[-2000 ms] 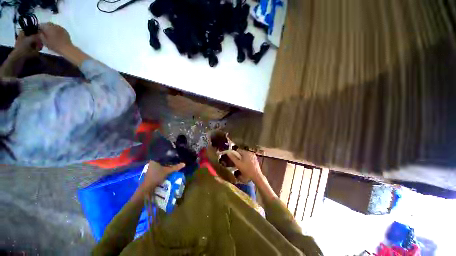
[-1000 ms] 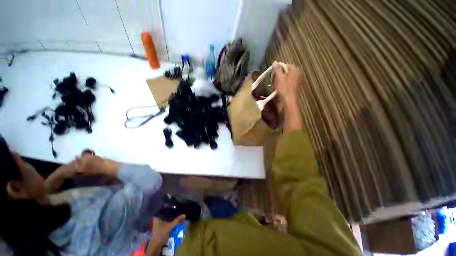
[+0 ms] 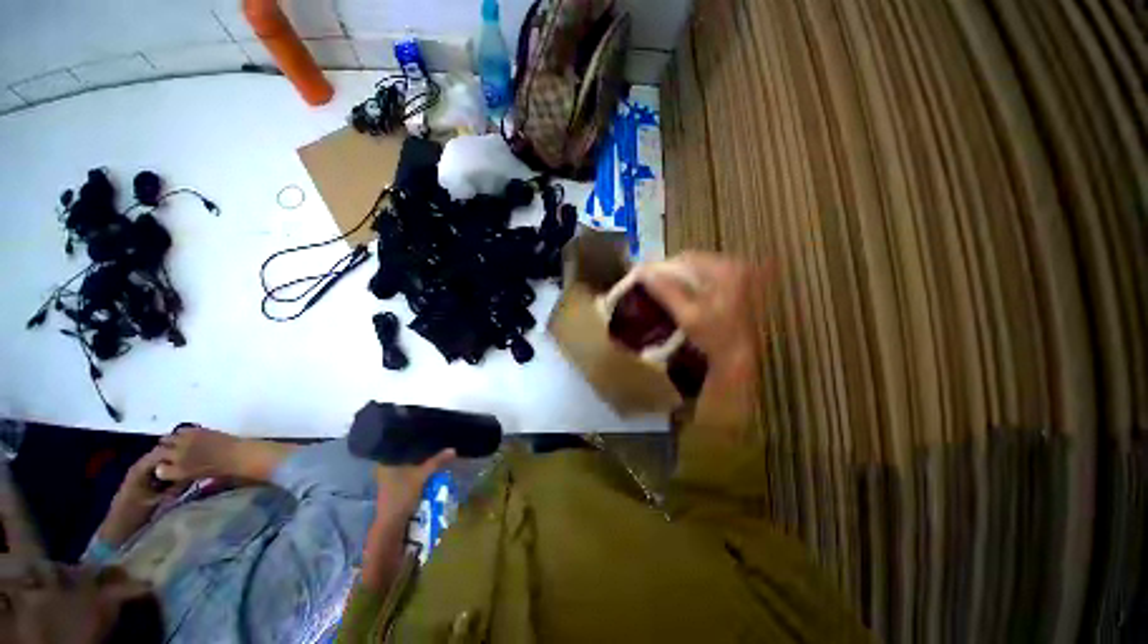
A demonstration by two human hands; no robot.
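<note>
My left hand (image 3: 400,491), at the lower middle, holds a dark cylindrical flask (image 3: 428,433) lying sideways near the table's front edge. My right hand (image 3: 711,308), blurred, grips the white handles of a brown paper bag (image 3: 594,337) at the table's right front corner. Something dark red (image 3: 642,320) shows in the bag's mouth beside my fingers; I cannot tell what it is. Part of a blue-white retail box (image 3: 434,506) shows beside my left wrist; whether I hold it is unclear.
A black cable pile (image 3: 472,271) lies behind the bag on the white table (image 3: 271,377), another pile (image 3: 120,264) at left. A tall stack of flat cartons (image 3: 906,277) fills the right. A backpack, blue bottle and orange cylinder stand behind. Another person's hands (image 3: 189,459) are at lower left.
The view has moved towards the table. The flask in my left hand has come up into clear view. My right hand rose from my lap to the paper bag, which is now more tilted.
</note>
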